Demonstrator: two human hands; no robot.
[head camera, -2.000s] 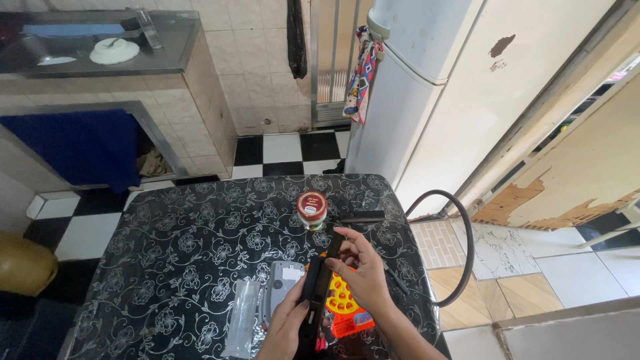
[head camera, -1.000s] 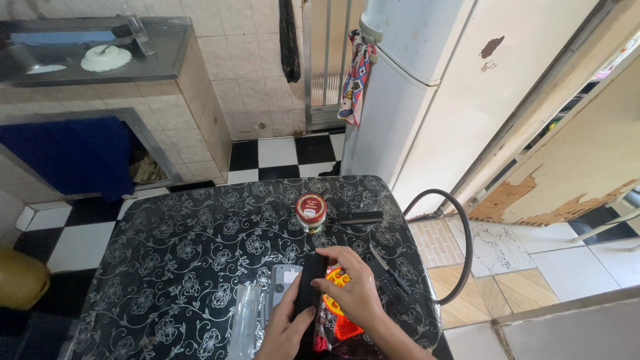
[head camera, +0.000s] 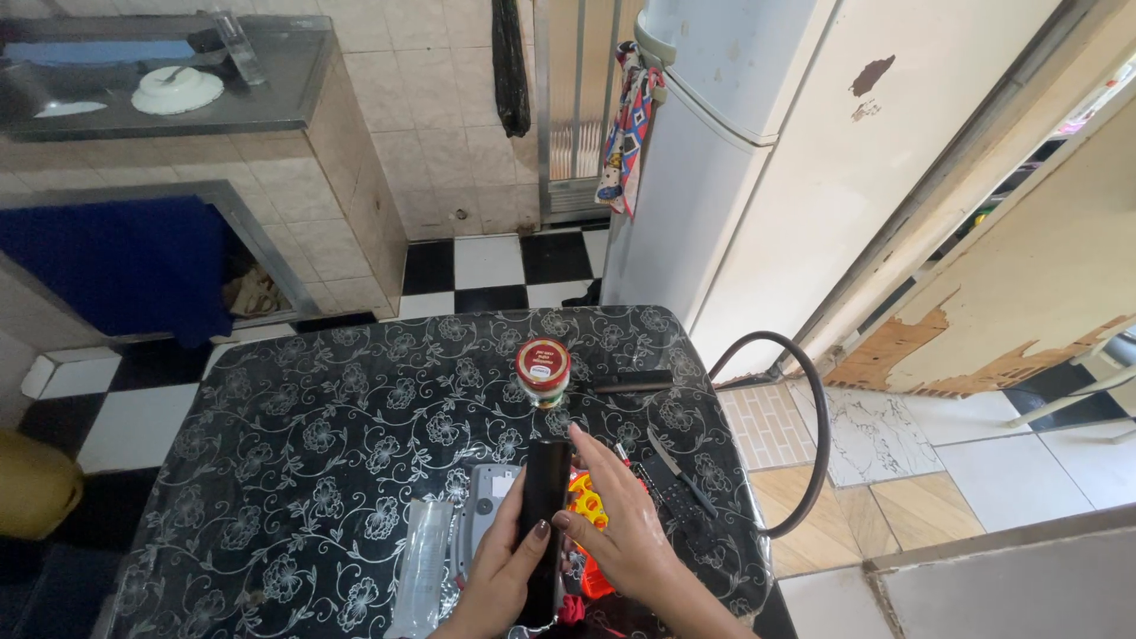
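My left hand (head camera: 506, 564) is closed around a long black object (head camera: 544, 497) whose kind I cannot tell, held lengthwise over the near part of the table. My right hand (head camera: 621, 524) lies against its right side, thumb on it and fingers extended. Partly hidden behind the hands are a grey plastic device (head camera: 485, 501) on the left and a yellow and orange plastic piece with round holes (head camera: 587, 500) on the right. A clear plastic sleeve (head camera: 420, 568) lies left of the grey device. Beyond the hands stands a glass jar with a red lid (head camera: 543, 362).
On the floral-covered table (head camera: 328, 461) are a flat dark object (head camera: 635, 382), a knife (head camera: 682, 472) and a black perforated piece (head camera: 679, 501). A dark hose (head camera: 821, 426) loops past the right edge. A fridge (head camera: 683, 213) stands beyond; a counter (head camera: 315, 80) is at the back left.
The black object, tilted in my hands two seconds ago, now points more directly away from me. My right fingers, earlier bent over its upper part, are now extended along its right side.
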